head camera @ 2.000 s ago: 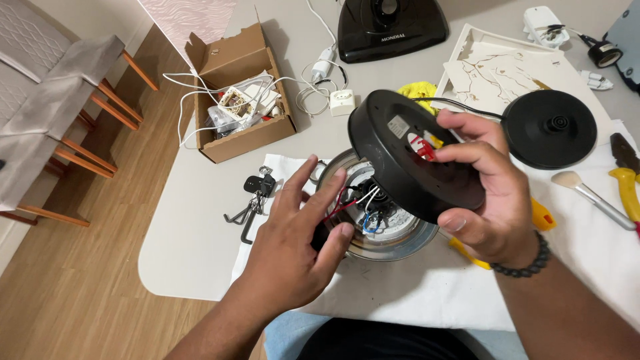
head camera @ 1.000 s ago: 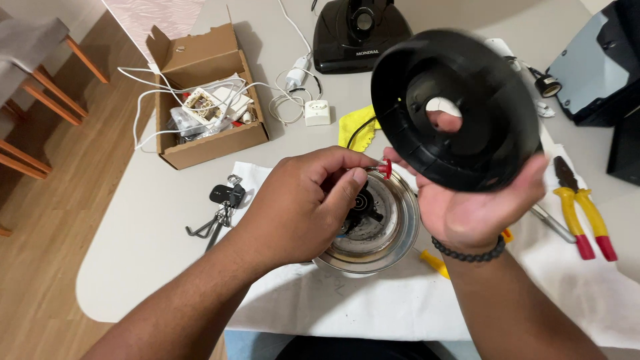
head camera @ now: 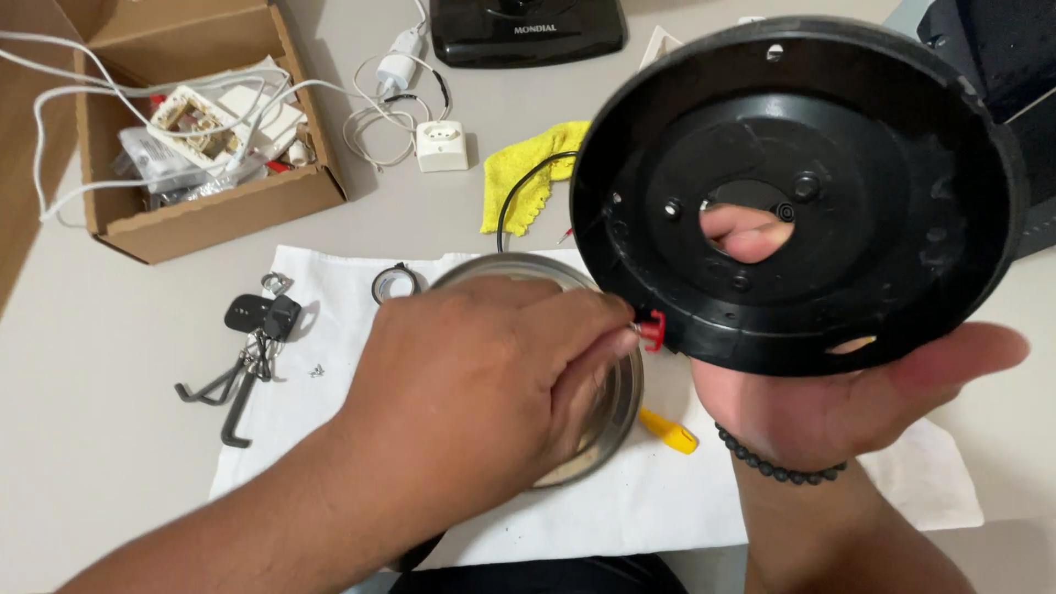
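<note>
My right hand [head camera: 825, 404], with a beaded bracelet at its wrist, holds up a round black plastic base cover [head camera: 874, 272], its hollow inner side toward me. Fingertips show through the cover's central hole. My left hand [head camera: 487, 371] pinches a small red plastic part [head camera: 653, 331] at the cover's lower left rim. Beneath my left hand, a round metal vessel [head camera: 631, 396] lies on a white cloth [head camera: 536, 528]; my hand hides most of its inside. The yellow handle of a tool [head camera: 670, 432] shows to the right of the vessel.
A cardboard box [head camera: 223, 219] of electrical parts and white cables stands at upper left. Near it are a white socket [head camera: 442, 147] and a yellow cloth [head camera: 528, 173]. Hex keys [head camera: 239, 400] and a roll of black tape [head camera: 395, 285] lie left. A black appliance base [head camera: 528, 37] stands behind.
The black cover, two seconds ago tilted over the vessel with wires below it, is now raised at the right with its inner side toward me. My left hand has taken hold of the red part.
</note>
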